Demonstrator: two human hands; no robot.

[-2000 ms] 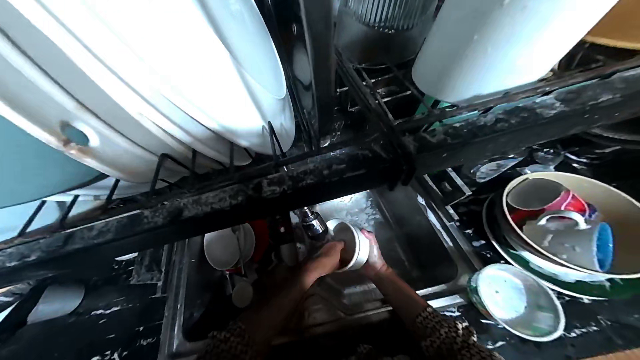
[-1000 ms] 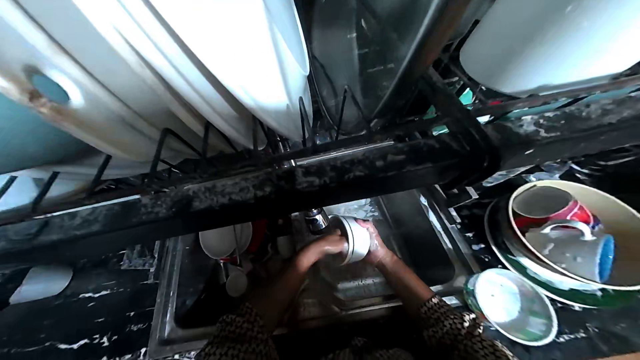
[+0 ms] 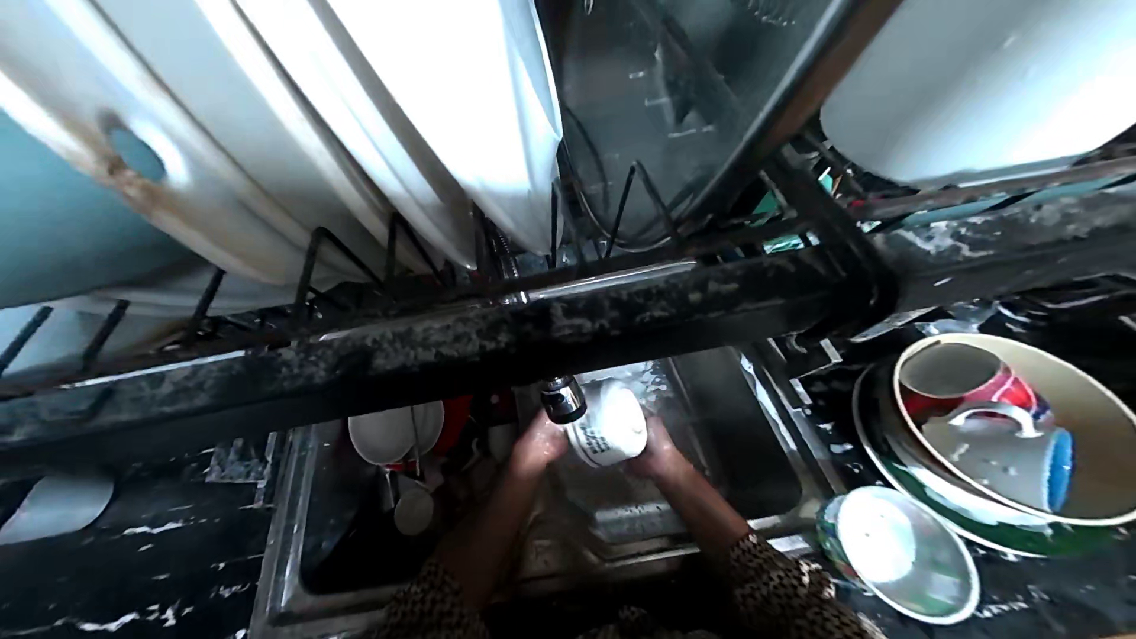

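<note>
Over the metal sink [image 3: 612, 510], a white cup with dark printing [image 3: 612, 424] is held between both hands, under the tip of the faucet [image 3: 563, 399]. My left hand [image 3: 540, 444] grips its left side, and my right hand [image 3: 655, 448] its right side. The cup is tilted, with its smooth white base toward the camera. Fingers behind the cup are hidden. White bowls or ladles [image 3: 395, 435] and a red item lie in the left basin.
A black dish rack [image 3: 568, 311] crosses above the sink, holding white plates [image 3: 355, 115]. At the right, a cream basin [image 3: 1100, 390] holds a red-patterned cup [image 3: 967, 377] and a white mug with blue rim [image 3: 1003, 453]. A green-and-white bowl [image 3: 914, 559] is beside it.
The cup has turned: earlier its side and rim faced the camera, now its base does. My left hand has shifted from the cup's opening to its outer side.
</note>
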